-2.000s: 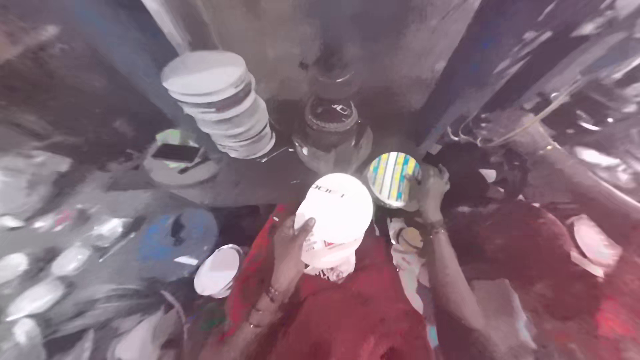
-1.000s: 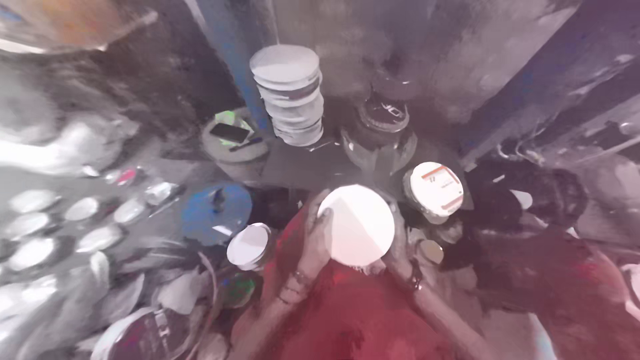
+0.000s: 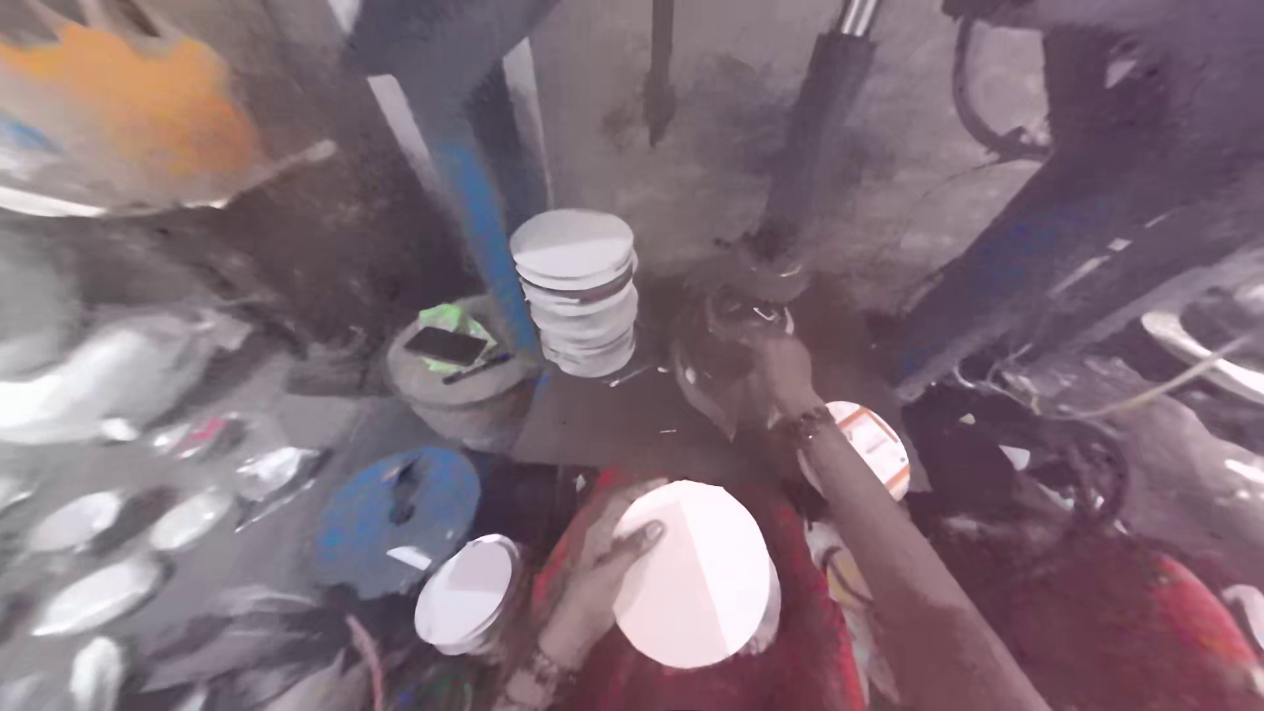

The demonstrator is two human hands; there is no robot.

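A round white disc (image 3: 696,583), stacked on at least one more, lies over the red cloth of my lap. My left hand (image 3: 617,568) grips its left edge, thumb on top. My right hand (image 3: 785,370) reaches forward to a dark machine part with a rounded base (image 3: 726,346); its fingertips are blurred, and whether they hold anything cannot be told. Beside my right forearm sits a stack topped by a white disc with an orange printed band (image 3: 869,444). A tall stack of round white pieces (image 3: 578,252) stands behind, left of the machine part.
Left of my lap are a small stack of white discs (image 3: 469,592) and a blue round lid (image 3: 400,513). A phone (image 3: 446,346) lies on a round container (image 3: 420,380). Blue machine posts (image 3: 474,207) rise behind. Pale round pieces (image 3: 188,518) are scattered at far left.
My right hand has left the disc's right side and moved forward to the machine part. My left hand still holds the disc. The view has shifted.
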